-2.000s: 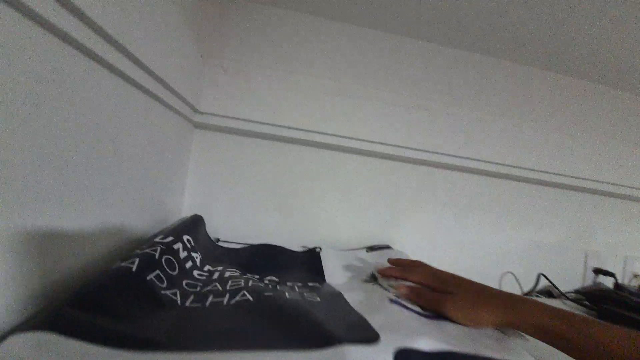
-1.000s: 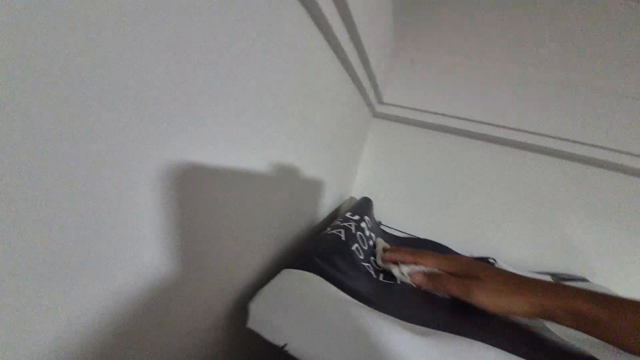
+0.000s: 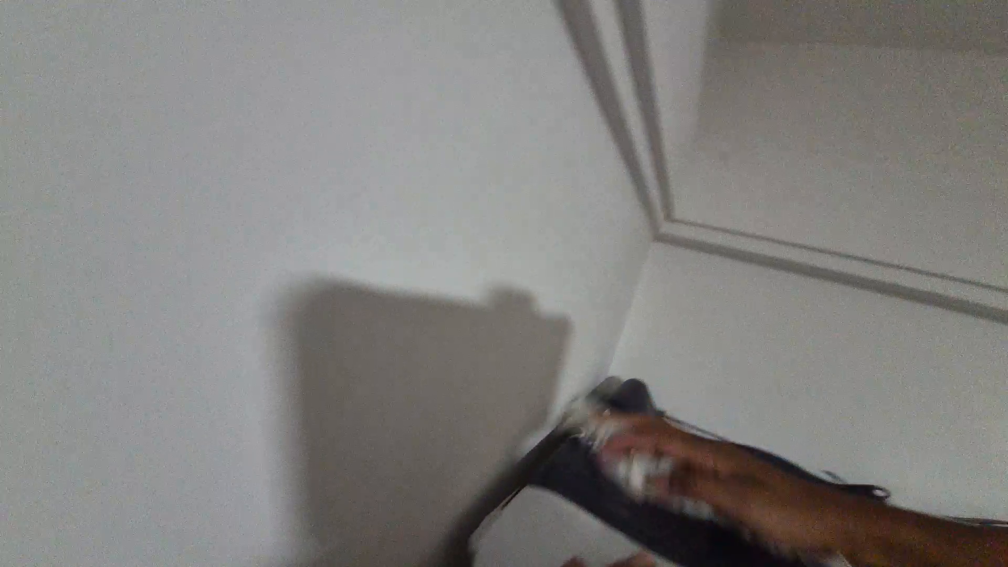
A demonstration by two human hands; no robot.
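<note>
My right hand, blurred by motion, reaches in from the lower right and has a crumpled white cloth under its fingers. It lies over a dark sheet with white lettering in the frames before, now largely covered by the hand. Beneath the dark sheet is a white surface. At the bottom edge a few fingertips of my left hand show near that white surface; the rest of the hand is out of view, so its grip cannot be told.
A pale wall rises close on the left and bears a large dark shadow. It meets a second wall in a corner, with trim running along both. A thin dark cable lies behind my right arm.
My right hand has moved across the dark sheet to its far left end near the wall. Fingertips have appeared at the bottom edge. The view has swung left.
</note>
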